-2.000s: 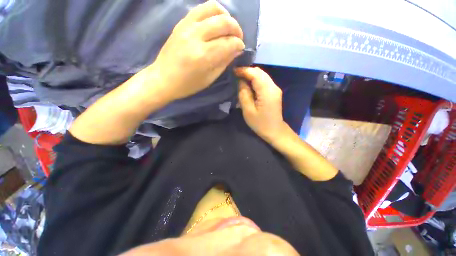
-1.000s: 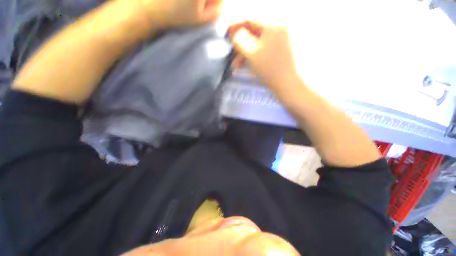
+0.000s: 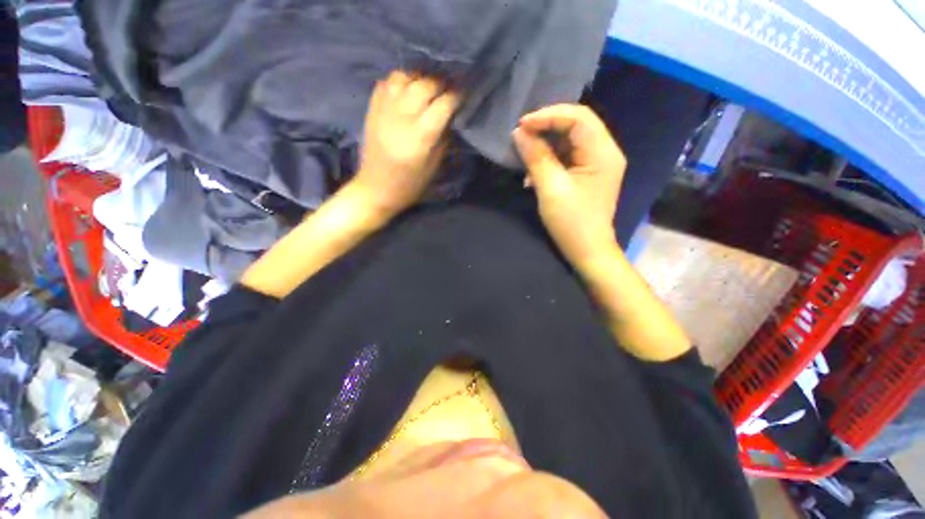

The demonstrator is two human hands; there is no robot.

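Note:
A dark grey garment piece (image 3: 274,71) lies wrinkled across the lap and the upper left of the view. My left hand (image 3: 406,137) grips its lower part near the middle, fingers curled into the cloth and fingertips partly hidden in the folds. My right hand (image 3: 578,172) is at the cloth's right edge, thumb and index fingertips close together at the border. Whether cloth is pinched between them is too small to tell.
The white table with a printed ruler (image 3: 811,71) and blue edge is at the upper right. A red basket (image 3: 811,324) stands below it. Another red basket (image 3: 86,274) at left holds pale and grey cloth pieces. Plastic-wrapped items (image 3: 51,405) lie at lower left.
Both hands have come down from the table towards the lap. The grey cloth is now spread over the lap, and the table shows less, further to the upper right.

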